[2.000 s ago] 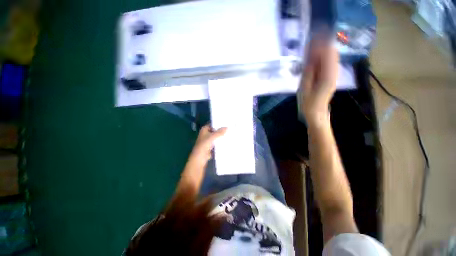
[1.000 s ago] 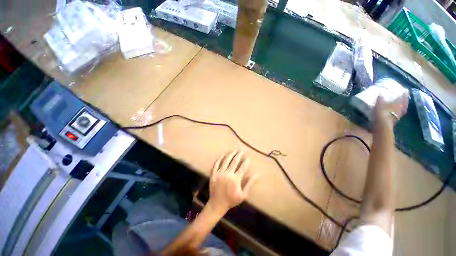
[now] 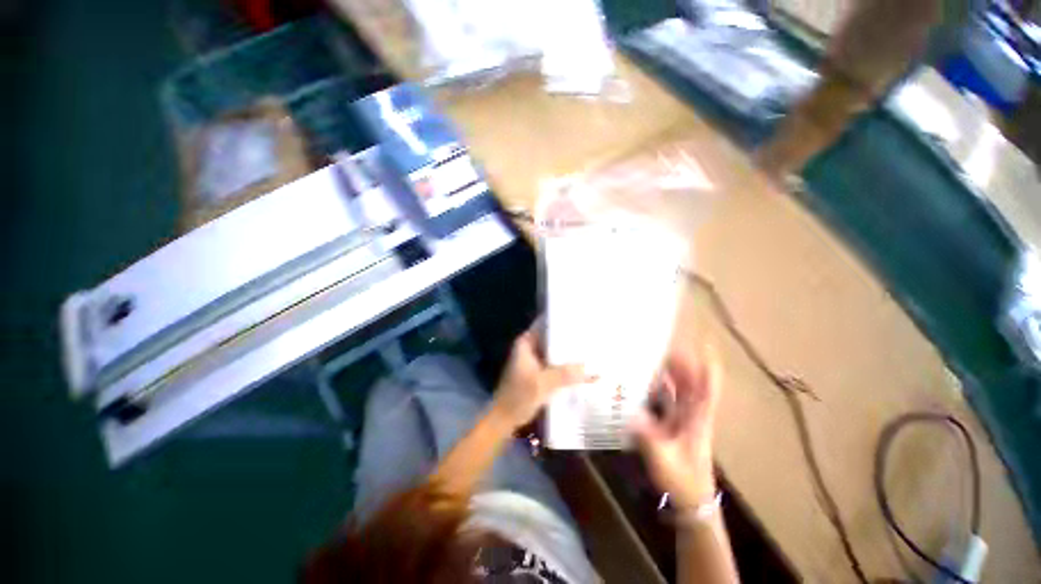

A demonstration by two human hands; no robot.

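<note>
A white product box (image 3: 611, 314) in a clear poly bag (image 3: 639, 183) is in front of me over the table's near edge. The film sticks out past the box's far end. The box glares white and is blurred. My left hand (image 3: 534, 376) grips the box's left side near its lower end. My right hand (image 3: 682, 416) is at its lower right corner, fingers bent and blurred; whether it grips the box is unclear. The bar sealer (image 3: 263, 302) stands at the left with its sealing strip showing.
The blue-grey control box (image 3: 420, 148) is at the sealer's right end. Bagged boxes (image 3: 514, 34) lie heaped at the table's far side. A black power cord (image 3: 788, 394) runs over the cardboard-covered table (image 3: 731, 228). The green conveyor belt (image 3: 868, 228) and a brown post (image 3: 839, 97) are beyond.
Both hands have come together at a bagged white box. My right hand has left the belt, and my left hand has left the tabletop. The view has swung left, showing more of the sealer.
</note>
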